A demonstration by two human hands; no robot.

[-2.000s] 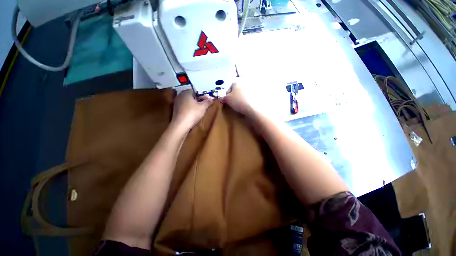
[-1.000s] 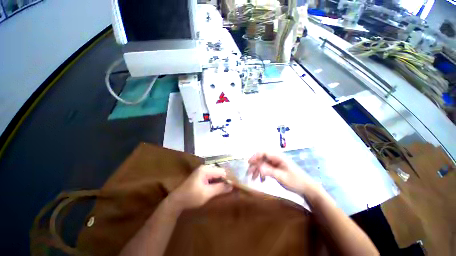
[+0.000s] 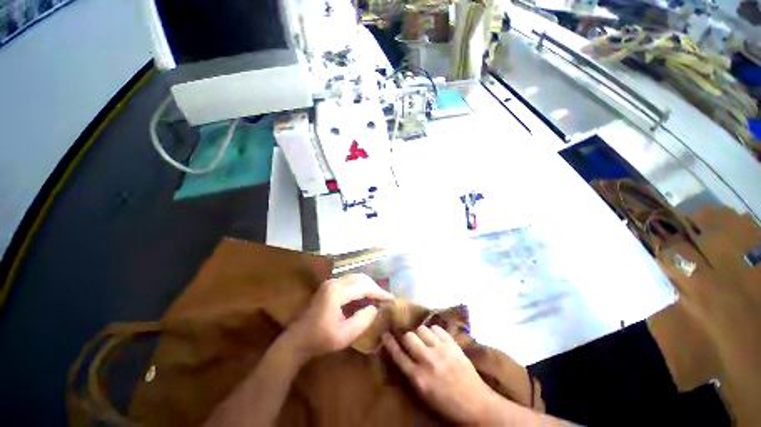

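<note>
The brown bag body (image 3: pixel 242 292) lies over my lap and against the table's front edge, away from the needle. My left hand (image 3: pixel 338 315) pinches a folded, lighter tan part of the cloth. My right hand (image 3: pixel 434 363) rests on the cloth just right of it, fingers curled on the folds. A strap loop (image 3: pixel 104 359) hangs at the left, with a small pale tag (image 3: pixel 150 373) near it. The sewing machine head (image 3: pixel 355 150) with its red logo stands beyond my hands, with no cloth under its needle area (image 3: pixel 360 207).
Thread snips (image 3: pixel 471 210) lie on the white table (image 3: pixel 442 171). A dark screen (image 3: pixel 221 29) stands behind the machine at left, above a teal cloth (image 3: pixel 224 158). More brown bags (image 3: pixel 709 292) with coiled handles (image 3: pixel 647 208) lie at right. A long pale bench (image 3: pixel 617 100) runs behind.
The cloth has come away from the needle toward me. Since one second ago, my right hand has lowered onto the cloth, and the top edge is now bunched between my hands. The view has shifted.
</note>
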